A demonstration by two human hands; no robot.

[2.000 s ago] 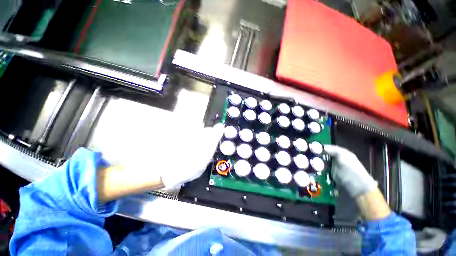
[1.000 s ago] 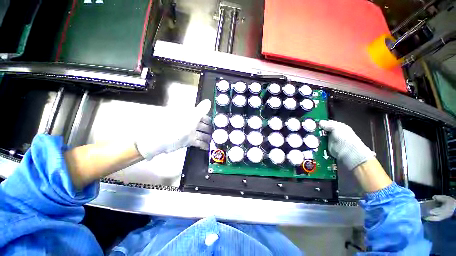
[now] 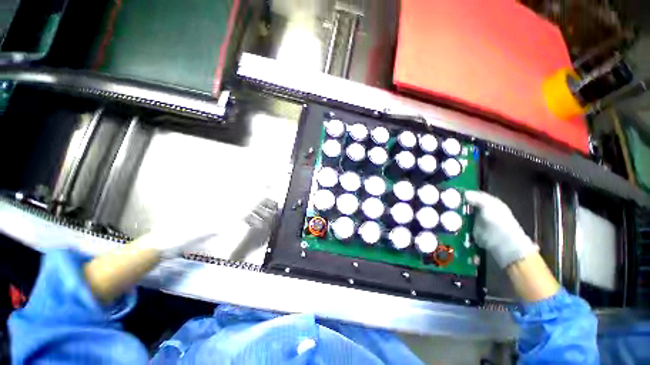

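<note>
A green circuit board (image 3: 388, 251) with rows of white-topped capacitors lies in a black carrier frame (image 3: 292, 242) on the conveyor. Two orange-copper rings sit near its edge closest to me. My left hand (image 3: 217, 232), in a white glove, is off the board, left of the carrier. It blends into the bright surface, with its fingers near the carrier's left edge and nothing seen in it. My right hand (image 3: 502, 232), also gloved, has its fingertips at the board's right edge. Whether it grips the edge or only touches it is not clear.
Silver conveyor rails (image 3: 214, 279) run in front of and behind the carrier. A large red sheet (image 3: 477, 68) lies behind the line, with a yellow-orange ring (image 3: 562, 93) on a black fixture at its right end. A dark green mat (image 3: 167, 46) with a red edge line is at the back left.
My left hand has left the board's left edge and moved left and towards me. My right hand remains at the right edge. The view has shifted and tilted slightly.
</note>
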